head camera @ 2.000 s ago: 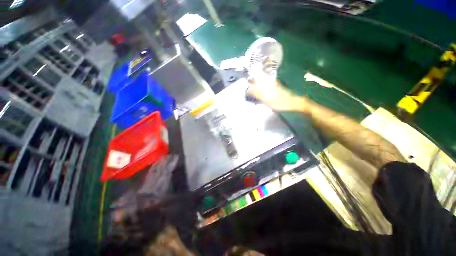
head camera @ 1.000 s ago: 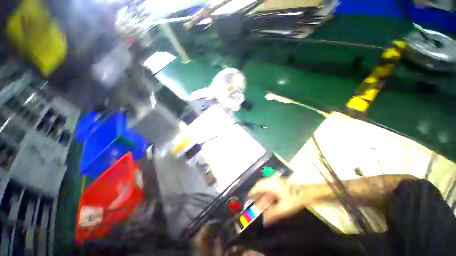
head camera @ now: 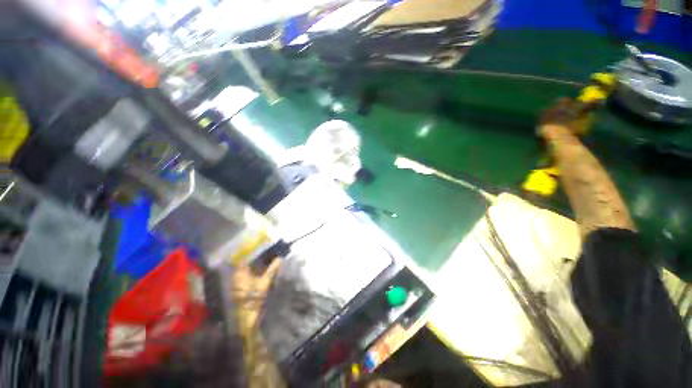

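A small black part (head camera: 278, 248) with a thin dark cable lies at the silver press head's (head camera: 205, 220) lower edge, over the pale base plate (head camera: 345, 261). My left hand (head camera: 254, 292) is at the plate's left side, its fingertips at or just below the black part. Blur hides whether they grip it. My right hand (head camera: 565, 117) is stretched far right over the green surface, at the black-yellow tape (head camera: 540, 182). Its fingers are dark and blurred, and I cannot tell if they hold anything.
A green button (head camera: 397, 295) is on the machine's front edge. A red bin (head camera: 155, 314) and blue bin (head camera: 135, 239) stand left. A white fan (head camera: 334, 148) is behind the plate. A pale sheet (head camera: 485, 265) lies right, a silver round dish (head camera: 660, 87) far right.
My right hand has gone from the plate to the machine's front, then far out to the right. My left hand has come up from the lower edge to the black part. The view has shifted.
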